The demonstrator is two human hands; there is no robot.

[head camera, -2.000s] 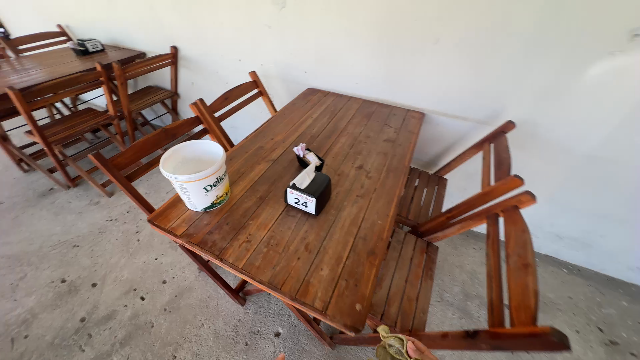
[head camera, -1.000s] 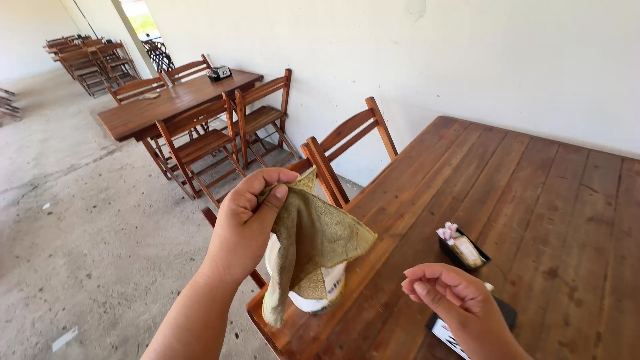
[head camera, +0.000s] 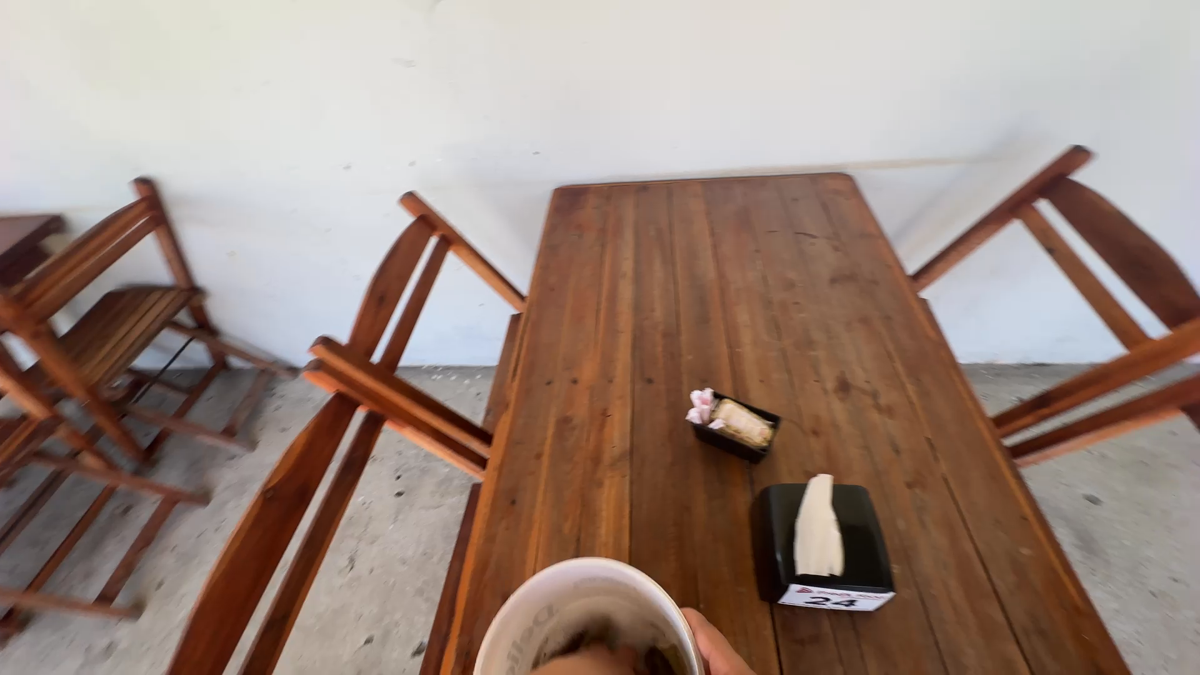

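Note:
A white plastic bucket (head camera: 506, 623) is at the bottom edge of the view, over the near end of the wooden table (head camera: 647, 309). My left hand (head camera: 586, 662) reaches down inside it; its fingers are hidden. Dark, olive-toned material shows in the bucket beside that hand, too unclear to name for certain. My right hand (head camera: 717, 644) holds the bucket's right side near the rim. Right of the bucket stands a black napkin dispenser (head camera: 867, 539) with a white napkin sticking up and a number card on its front. Behind it sits a small black holder (head camera: 727, 442) with packets.
Wooden folding chairs flank the table, on the left (head camera: 375, 394) and on the right (head camera: 1116, 272). Another wooden chair (head camera: 112, 319) and a table corner (head camera: 28, 234) are farther left. A white wall (head camera: 600, 84) rises behind the table's far end.
My left hand, which held up an olive cloth a second ago, is now inside the bucket. My right hand has moved to the bucket's side. The view has swung right.

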